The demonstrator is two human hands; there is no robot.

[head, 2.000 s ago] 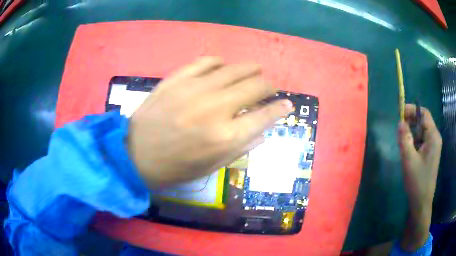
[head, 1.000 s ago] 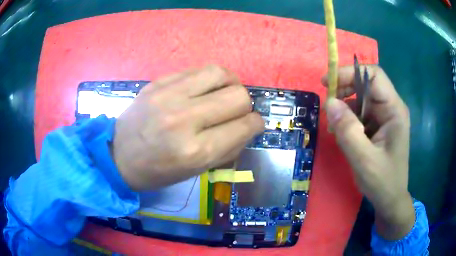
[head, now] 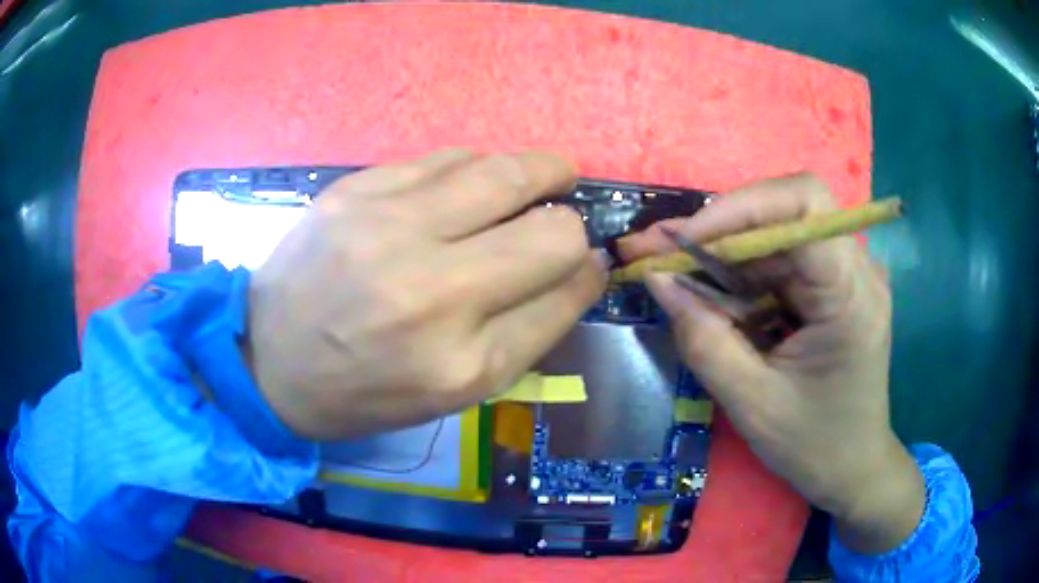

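The open tablet (head: 410,522) lies on the red foam pad, insides up. My left hand (head: 422,296) covers its upper middle, fingertips bent down at the top edge of the main board (head: 598,476); whether they pinch something is hidden. My right hand (head: 798,342) holds the yellow pry stick (head: 798,233) between thumb and finger, its tip at the board's top edge beside my left fingertips. Dark tweezers (head: 712,271) are also held in my right hand, pointing up-left. The silver shield cover (head: 610,393) has yellow tape (head: 553,389) on its left edge.
The red foam pad (head: 456,80) lies on the glossy green bench (head: 957,285). The battery (head: 387,461) with yellow edges is left of the board, partly under my left hand. Orange flex cables (head: 649,526) show at the board's lower right and left edge. Blue sleeves cover both wrists.
My right hand has come in from the far right to the tablet. The pry stick has turned from upright to nearly level, its tip now at the board. My left hand stays over the tablet.
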